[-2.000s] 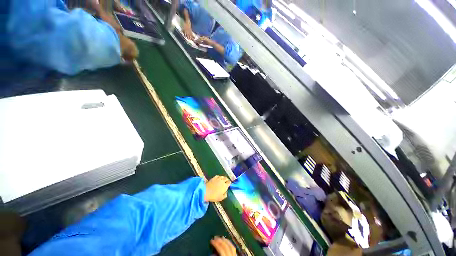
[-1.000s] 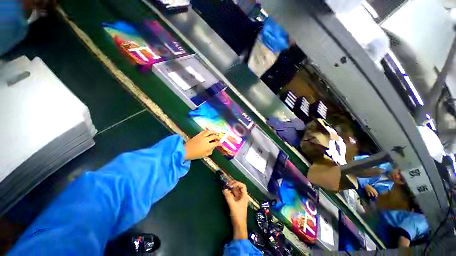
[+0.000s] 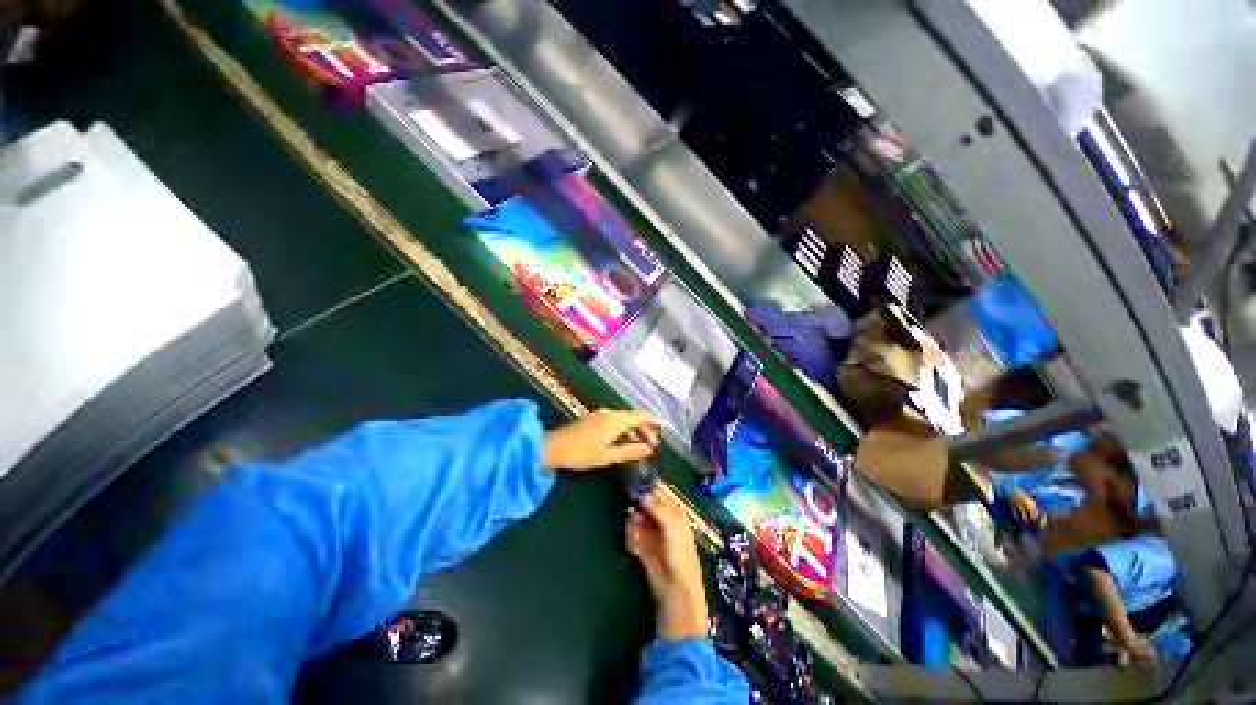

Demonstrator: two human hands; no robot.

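Note:
My left hand [image 3: 602, 439] is over the conveyor edge rail, its fingertips at a small dark bagged accessory [image 3: 641, 477]. My right hand [image 3: 667, 534] holds the lower end of this accessory just below. The hands nearly meet. An open grey box base [image 3: 671, 361] with a white card and a dark compartment strip lies on the belt just beyond my hands. Its printed lid [image 3: 572, 276] lies beside it. More bagged accessories [image 3: 758, 620] lie in a black pile at the lower right. A single bagged one [image 3: 419, 636] lies on the bench near my left sleeve.
A thick stack of white sheets [image 3: 124, 303] stands at the left. Other open boxes and printed lids [image 3: 788, 512] lie along the green belt. Beyond are an open brown carton [image 3: 902, 461], striped blocks and people in blue sleeves. A grey metal beam crosses the right.
My left hand has left the printed lid and come to the accessory at my right hand. The boxes have shifted up and left in view.

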